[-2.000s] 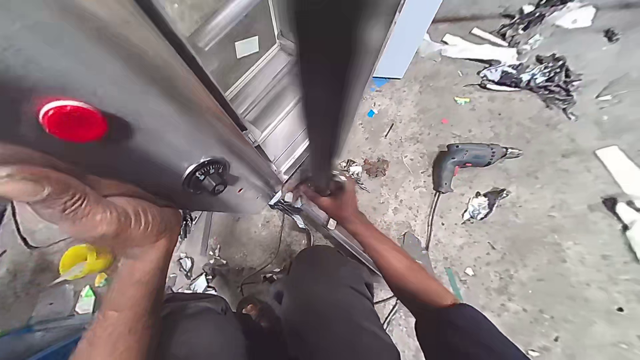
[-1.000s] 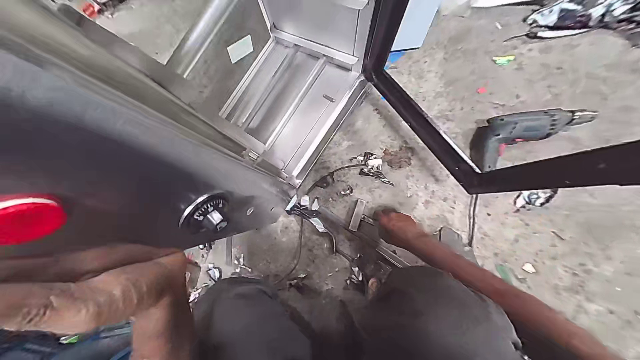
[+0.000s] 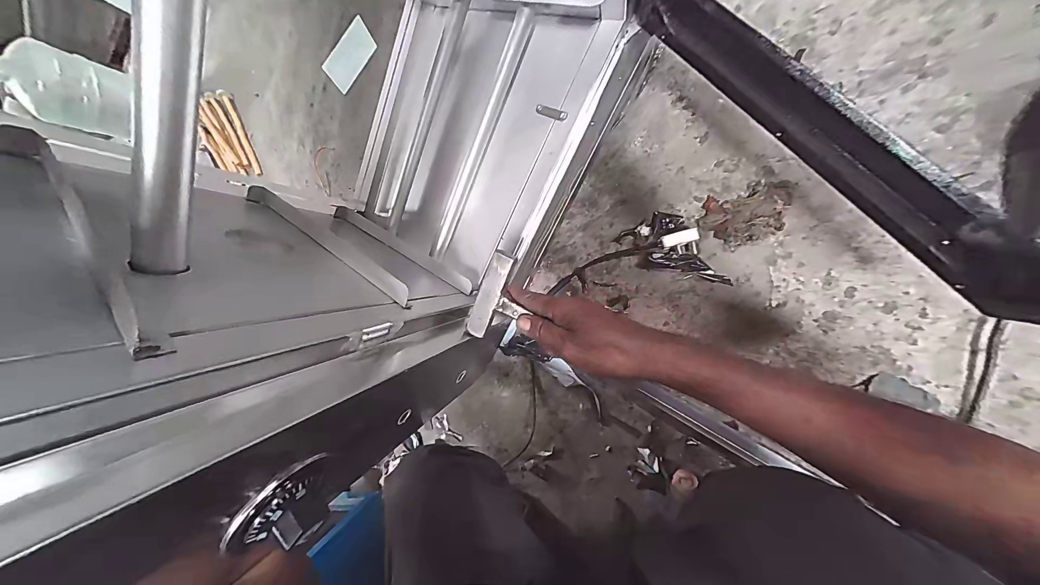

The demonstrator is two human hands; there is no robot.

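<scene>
My right hand (image 3: 573,329) grips a small flat metal bracket (image 3: 491,294) between thumb and fingers. The bracket lies against the front corner of a stainless-steel appliance cabinet (image 3: 268,349), beside its inner ledge. Only a blurred part of my left hand (image 3: 236,569) shows at the bottom edge, just below a round graduated dial (image 3: 276,504) on the dark front panel; its fingers are mostly out of frame. A metal tube (image 3: 166,138) stands upright from the cabinet's inner floor. A black door frame (image 3: 812,122) reaches across the upper right.
On the concrete floor lie black plastic scraps (image 3: 674,244), a cable (image 3: 532,414) and brown debris (image 3: 743,213). A blue object (image 3: 353,536) is at the bottom, left of my knees. Beyond the cabinet are a clear plastic bottle (image 3: 65,85) and a bundle of sticks (image 3: 227,134).
My right hand has moved up to the cabinet corner with the bracket. The black frame, upright near the hand two seconds ago, now extends to the right. The view has moved closer into the cabinet.
</scene>
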